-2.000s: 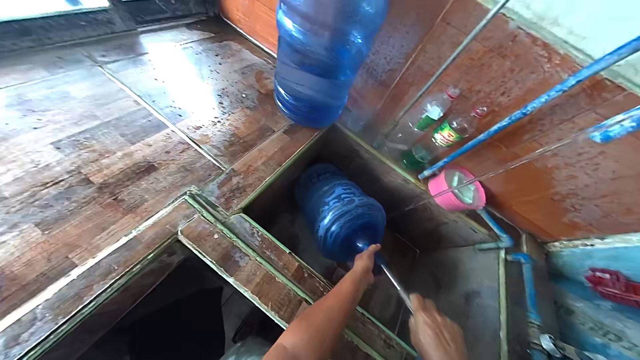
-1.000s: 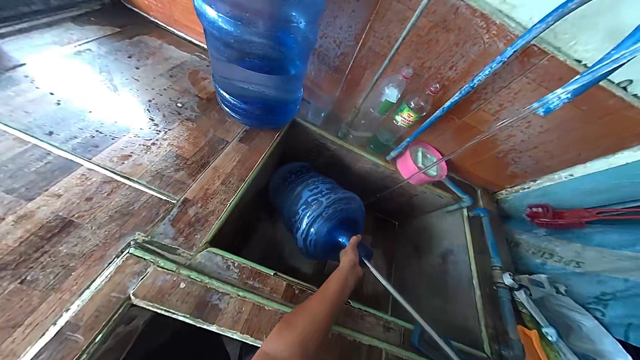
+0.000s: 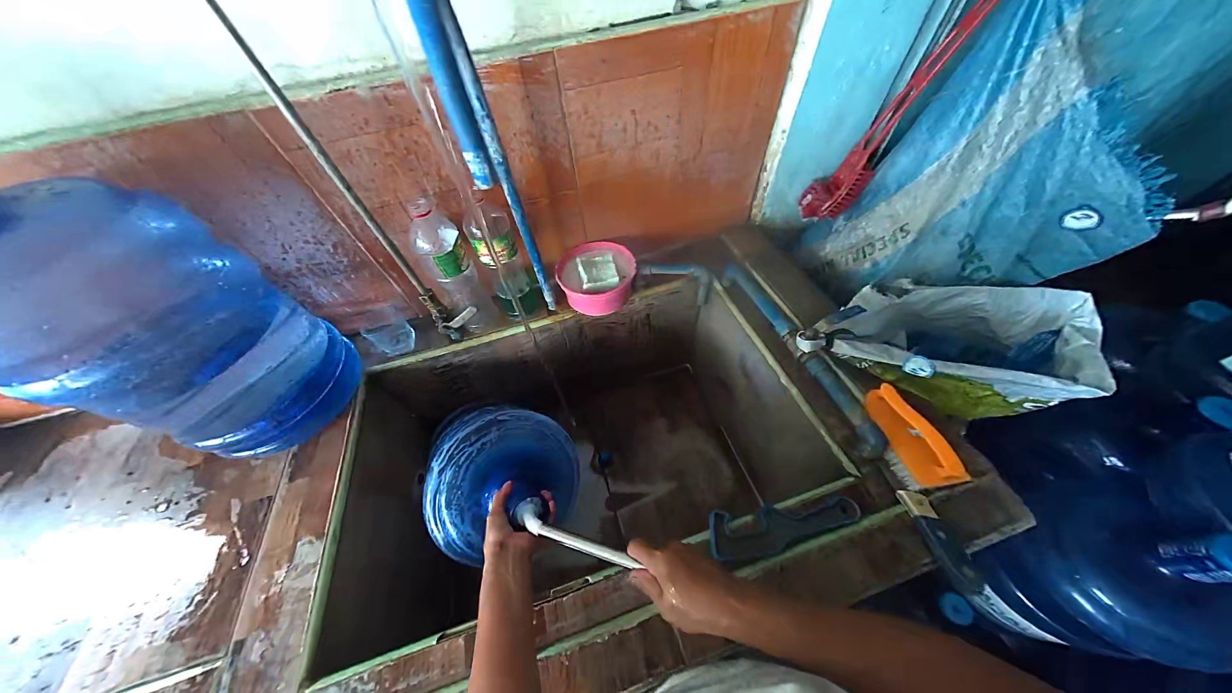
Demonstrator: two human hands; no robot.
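A blue plastic water jug point(image 3: 462, 481) lies tilted inside the tiled basin point(image 3: 337, 539), its neck toward me. My left hand point(image 3: 510, 529) grips the jug at its neck, thumb and fingers on either side of the mouth. A pale rod-like handle point(image 3: 587, 547) runs into the jug's mouth, and my right hand point(image 3: 679, 582) is closed around its outer end. What sits on the rod's far end inside the jug is hidden.
A large blue jug point(image 3: 192, 327) stands left of the basin. Along the back edge are plastic bottles point(image 3: 448, 255) and a pink bowl point(image 3: 597, 279). On the right are a water pipe point(image 3: 842, 404), an orange-handled brush point(image 3: 914, 438), a dark plastic handle point(image 3: 782, 529), a knife point(image 3: 972, 573) and more jugs point(image 3: 1107, 539).
The view has swung far to the right. The rod stays in the jug's mouth, and my right hand, out of sight one second ago, shows again on its outer end.
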